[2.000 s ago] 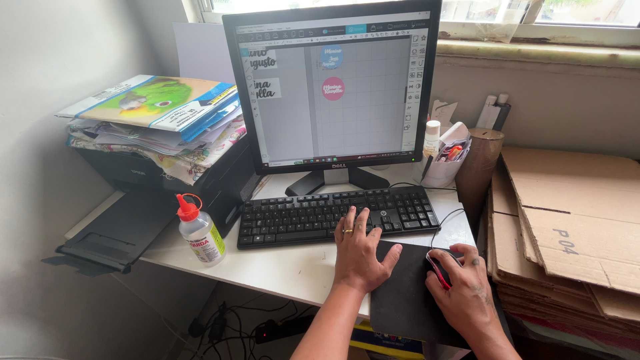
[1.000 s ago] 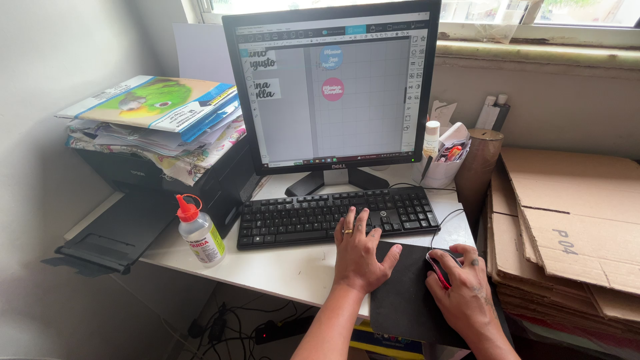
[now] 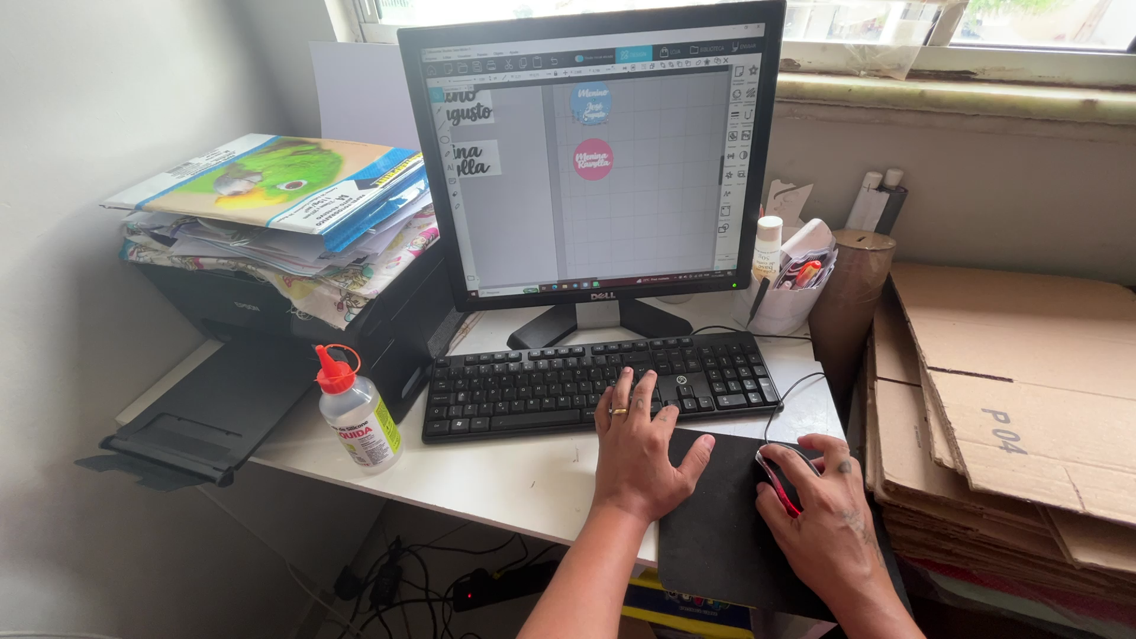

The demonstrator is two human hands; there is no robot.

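My left hand (image 3: 641, 448) rests with spread fingers on the right part of a black computer keyboard (image 3: 515, 390), holding nothing. A ring is on one finger. My right hand (image 3: 821, 506) is closed over a black and red computer mouse (image 3: 783, 484), which sits on a black mouse pad (image 3: 710, 532). Behind the keyboard stands a Dell monitor (image 3: 639, 222). Its screen shows a design program with a blue circle and a pink circle, both with white lettering, and black lettering at the left.
A glue bottle with a red cap (image 3: 359, 422) stands left of the keyboard. Further left, a black printer (image 3: 257, 306) carries papers and a paper pack (image 3: 266, 182). A white container of pens (image 3: 790, 297), a brown tube (image 3: 848, 302) and stacked cardboard (image 3: 1021, 382) are at the right. Cables hang below.
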